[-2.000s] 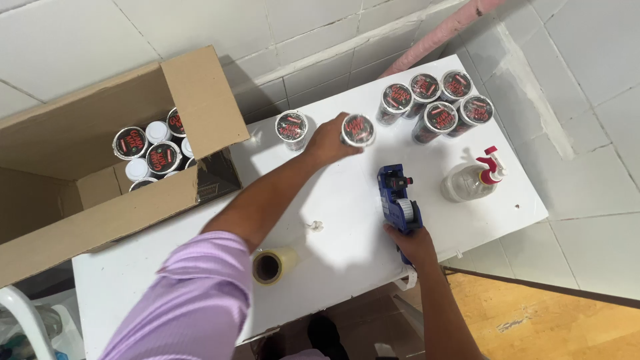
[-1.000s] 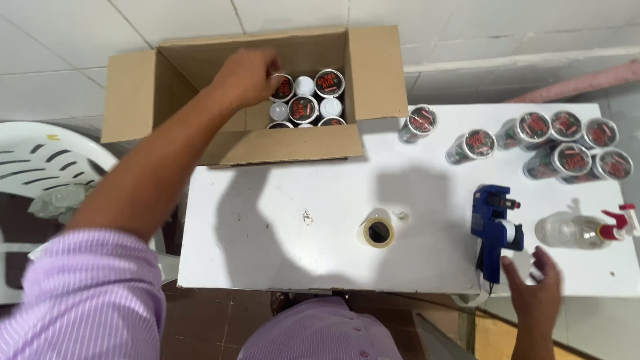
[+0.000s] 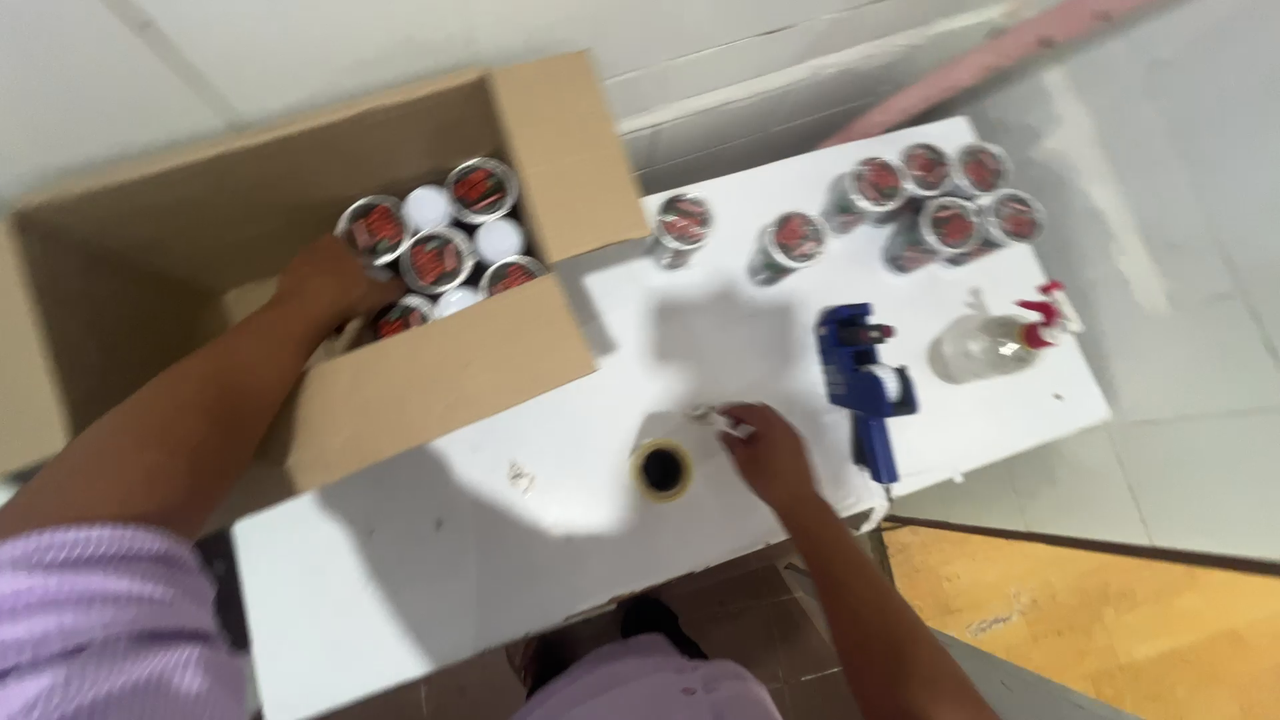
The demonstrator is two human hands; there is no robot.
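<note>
My left hand (image 3: 335,285) is down inside the cardboard box (image 3: 450,410), against the cans (image 3: 437,260) with red-and-black tops and the white-capped containers (image 3: 427,209); its fingers are partly hidden and blurred. My right hand (image 3: 768,455) is over the white table (image 3: 600,510), its fingers closed on a small crumpled white scrap (image 3: 735,425). Left of that hand stands a roll of tape (image 3: 662,470). A blue label gun (image 3: 850,370) lies untouched to its right. Single cans stand at the back of the table (image 3: 684,222) and nearer the middle (image 3: 795,240).
Several cans (image 3: 950,226) are grouped at the back right. A clear spray bottle (image 3: 985,348) with a red-and-white head lies near the right edge. A pink pipe (image 3: 980,75) runs along the tiled wall. Another small scrap (image 3: 520,477) lies left of the tape roll.
My left hand has gone from a can on the table into the box. My right hand has let go of the label gun, moved left and closed on the scrap.
</note>
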